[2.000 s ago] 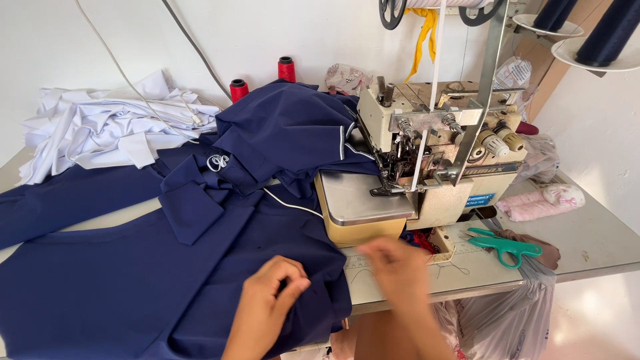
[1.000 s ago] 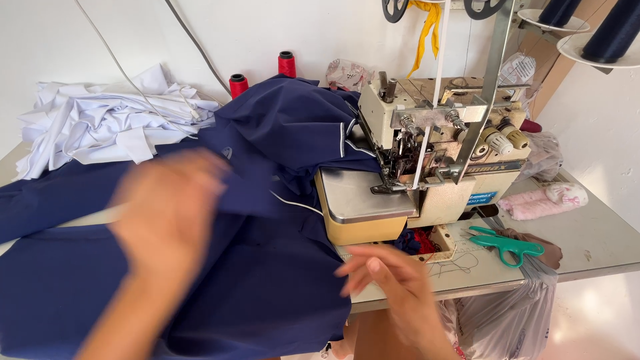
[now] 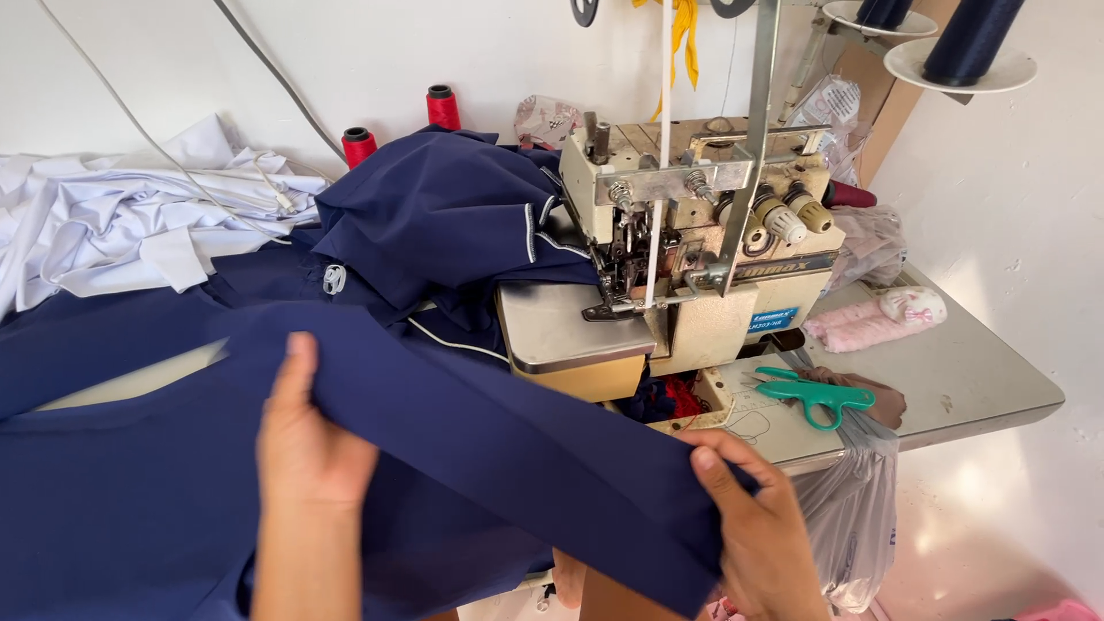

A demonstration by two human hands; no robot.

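A navy fabric piece (image 3: 517,440) stretches between my two hands in front of the overlock sewing machine (image 3: 699,216). My left hand (image 3: 315,431) grips it at the left of centre, thumb up. My right hand (image 3: 755,509) pinches its right end, below the machine's metal cloth plate (image 3: 573,323). More navy cloth (image 3: 112,483) lies under and left of my left hand. A bunched navy pile with white overlocked edges (image 3: 440,207) rests against the machine's left side. A small coil of white cord (image 3: 335,279) sits on the navy cloth.
White fabric (image 3: 129,216) is heaped at the left. Two red thread cones (image 3: 442,108) stand by the wall. Green-handled thread snips (image 3: 819,397) lie right of the scrap tray (image 3: 711,401). A grey plastic bag (image 3: 849,509) hangs from the table edge, and navy thread cones (image 3: 970,43) stand above right.
Both hands were without cloth two seconds ago. My left hand reached left over the navy cloth, and a navy piece is now raised and held between both hands.
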